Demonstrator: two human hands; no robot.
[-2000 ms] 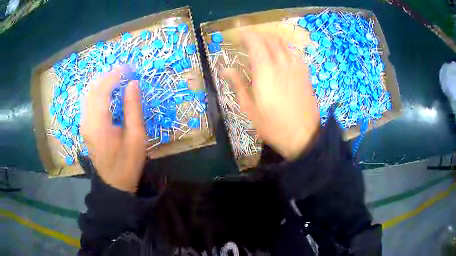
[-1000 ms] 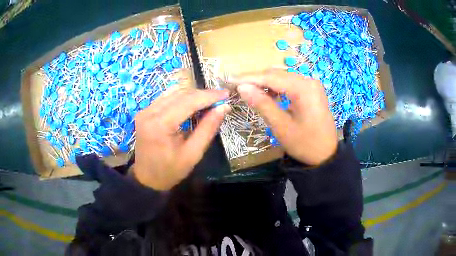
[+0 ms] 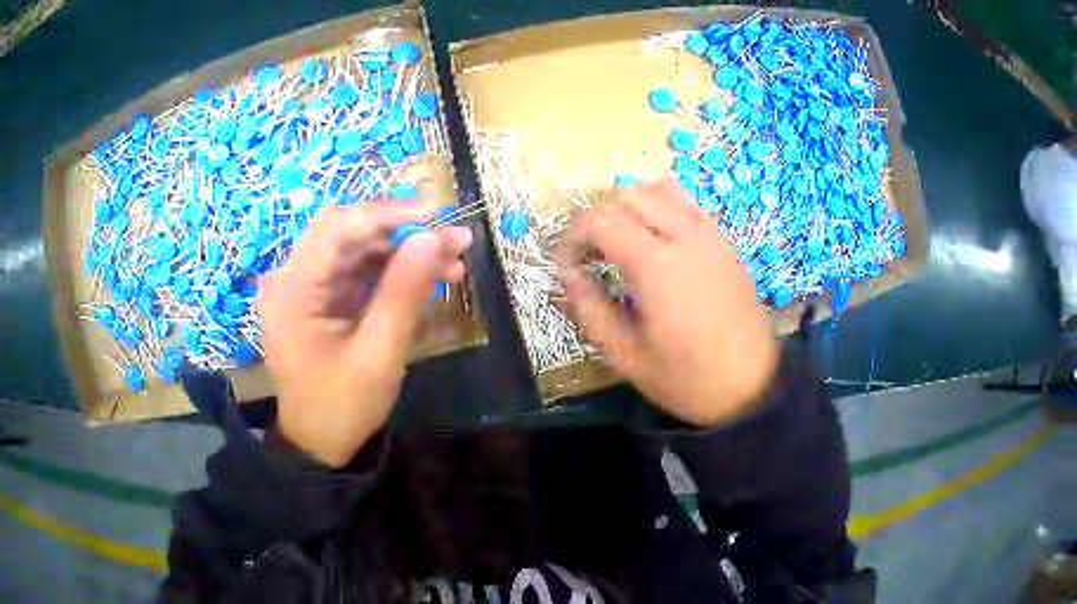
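Observation:
My left hand [image 3: 348,313] holds a blue disc component [image 3: 410,234] between thumb and fingers over the right side of the left cardboard tray [image 3: 69,295]. Its two thin legs point right, across the gap between the trays. My right hand [image 3: 661,301] is blurred, over the near middle of the right cardboard tray [image 3: 555,94], with fingers curled down at the pile of whitish sleeves [image 3: 537,313]. Its fingertips are unclear, so I cannot tell whether it grips anything. A loose blue disc [image 3: 514,224] lies on the sleeves, left of my right hand.
Many blue discs with legs fill the left tray, and more blue discs [image 3: 803,153] are heaped at the right of the right tray. Both trays lie on a dark green worktop [image 3: 980,177]. A blue cord [image 3: 841,304] hangs by the right tray. A whitish object [image 3: 1051,195] is at the far right.
My hands were together over the gap between the trays. My left hand has moved left with the blue disc. My right hand has moved slightly nearer me, over the sleeves.

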